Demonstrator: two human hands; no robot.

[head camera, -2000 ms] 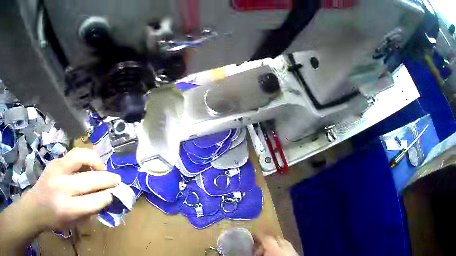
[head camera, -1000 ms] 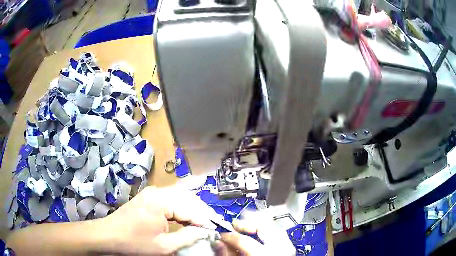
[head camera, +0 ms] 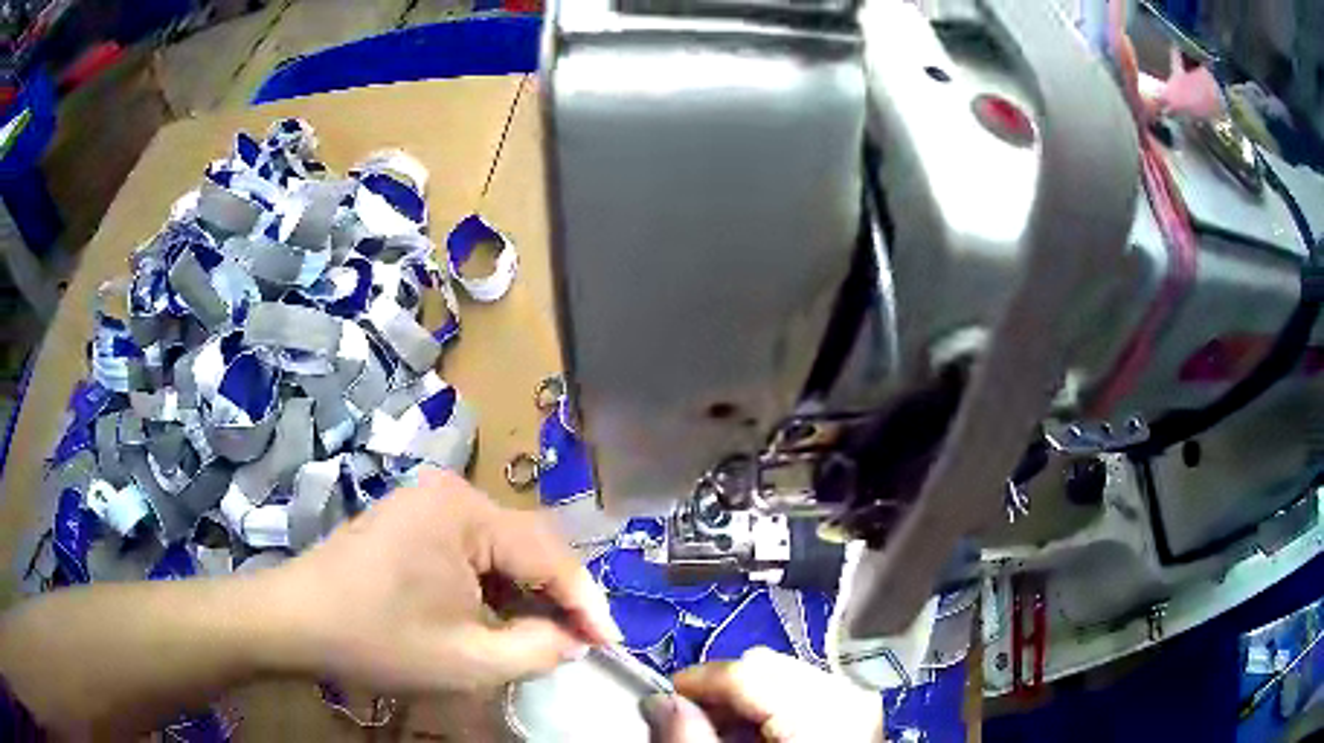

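My left hand [head camera: 436, 588] and my right hand [head camera: 770, 697] meet at the bottom centre, in front of the machine. Between their fingers they hold a grey fabric piece [head camera: 559, 705], with a narrow folded edge pinched at its upper side. The fingers hide part of it. Blue flat fabric pieces [head camera: 668, 617] lie under the machine, just beyond my hands. The presser foot area [head camera: 712, 544] shows as shiny metal under the machine head [head camera: 704, 261].
A big heap of looped fabric pieces [head camera: 291, 349] is at the left on the tan table [head camera: 501, 349]. One separate loop [head camera: 481, 261] lies near the head. Key rings [head camera: 523, 469] lie beside it. A red-handled tool [head camera: 1028, 624] is by the machine base.
The view has swung left and up from the machine arm. My hands came together, the grey piece now between them. In the last second the left fingers moved along its edge.
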